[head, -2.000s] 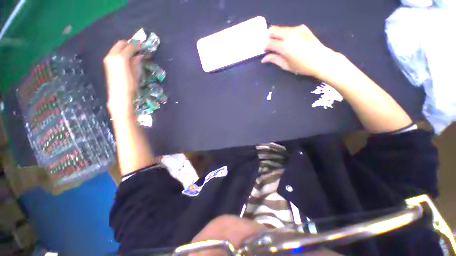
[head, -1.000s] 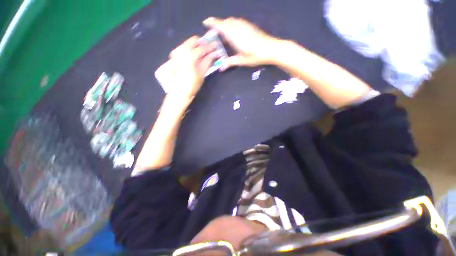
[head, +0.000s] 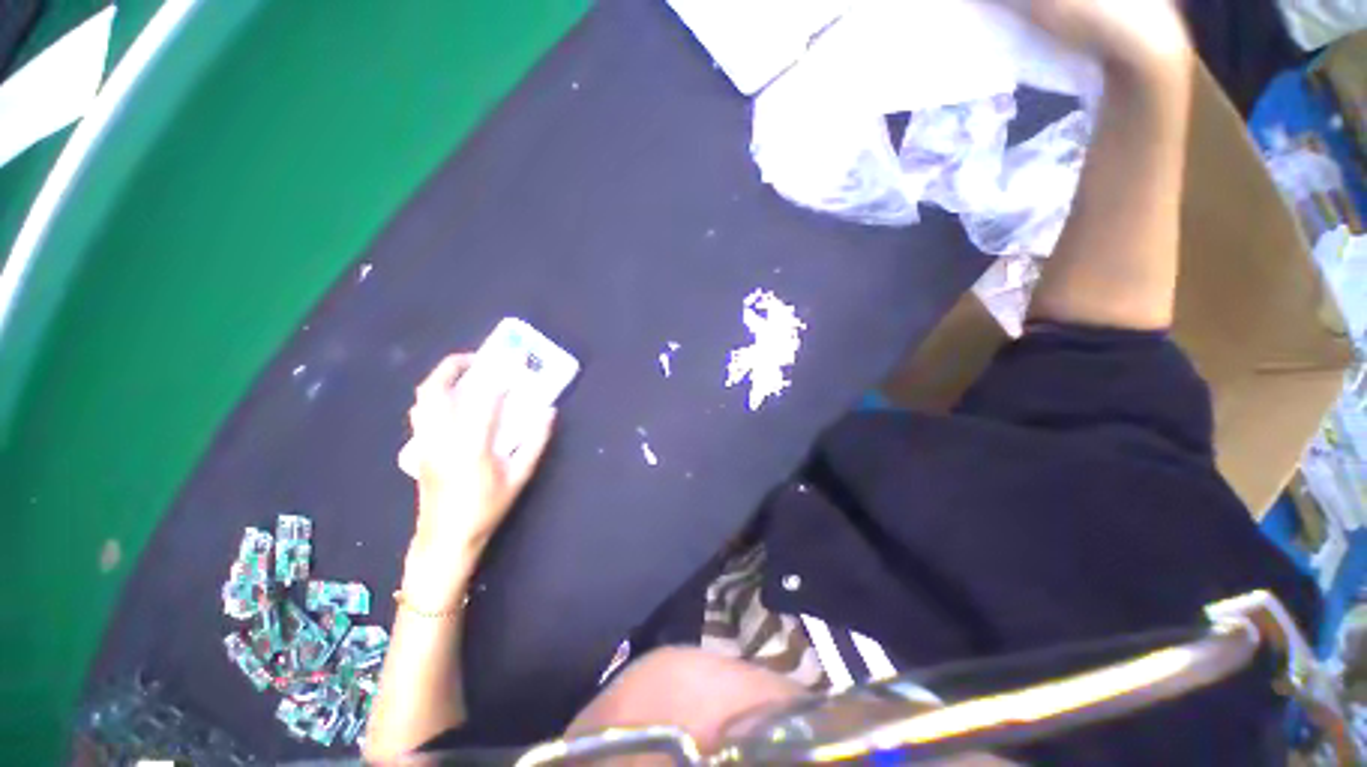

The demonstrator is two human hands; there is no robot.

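Note:
My left hand [head: 462, 435] holds a white plastic housing [head: 528, 360] low over the black mat; a small dark-marked detail shows at its exposed end. My right hand [head: 1117, 27] is reached out to the top right, blurred and cut off by the upper edge, beside white housings [head: 765, 33] and crumpled clear plastic bags [head: 982, 150]. Whether it grips anything cannot be told. A heap of tiny white parts [head: 768, 352] lies on the mat, with a few loose ones [head: 648, 450] beside it. A pile of green circuit boards [head: 308, 629] lies at the lower left.
The green conveyor belt [head: 270, 195] with a white rail [head: 75, 150] curves along the left. An open cardboard carton [head: 1252, 300] stands at the right, with bagged items [head: 1327, 435] beyond it. Clear trays [head: 158, 727] show at the lower left corner.
The view has turned toward the right. My right hand has left the housing and moved out to the bags at the top right. My left hand keeps the housing.

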